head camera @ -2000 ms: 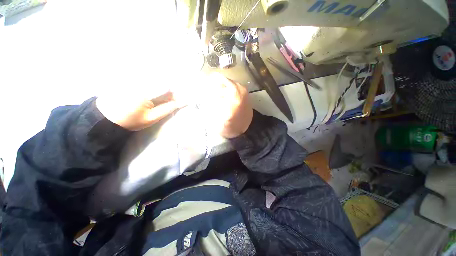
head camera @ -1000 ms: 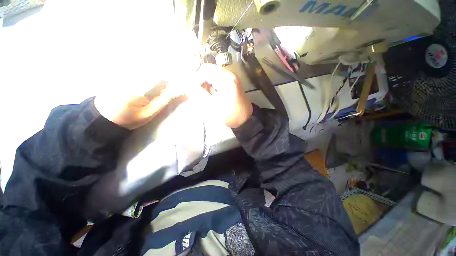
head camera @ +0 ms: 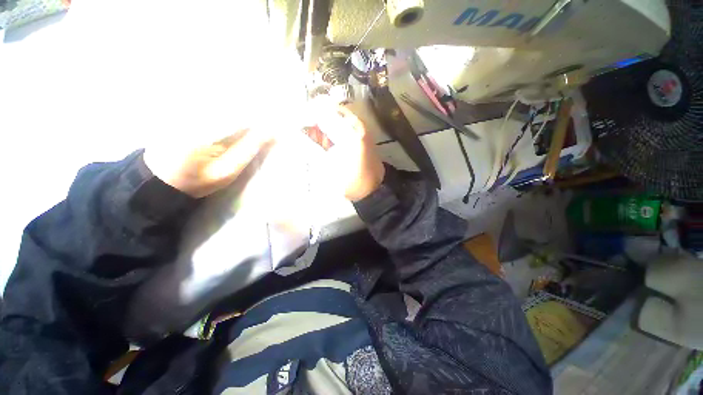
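Pale cloth (head camera: 223, 247) runs from my lap up to the machine table, much of it washed out by glare. My left hand (head camera: 212, 163) lies on the cloth at the left, fingers together and pointing at the needle area. My right hand (head camera: 351, 150) is at the cloth just below the presser foot area (head camera: 333, 81), fingers bent. A small reddish patch shows between its fingers; I cannot tell what it is. Glare hides the fingertips and whatever they pinch. A thin strip (head camera: 310, 251) hangs from the cloth's edge towards my lap.
The cream sewing machine head (head camera: 493, 46) spans the top right. Dark shears (head camera: 405, 131) and pink-handled snips (head camera: 435, 94) lie right of the needle area. A black fan (head camera: 655, 146), a green container (head camera: 620, 211) and a yellow item (head camera: 556, 328) are further right.
My right hand's fingers have opened a little, and the reddish patch now shows between them. My left hand has stayed nearly in place. The whole view has shifted slightly.
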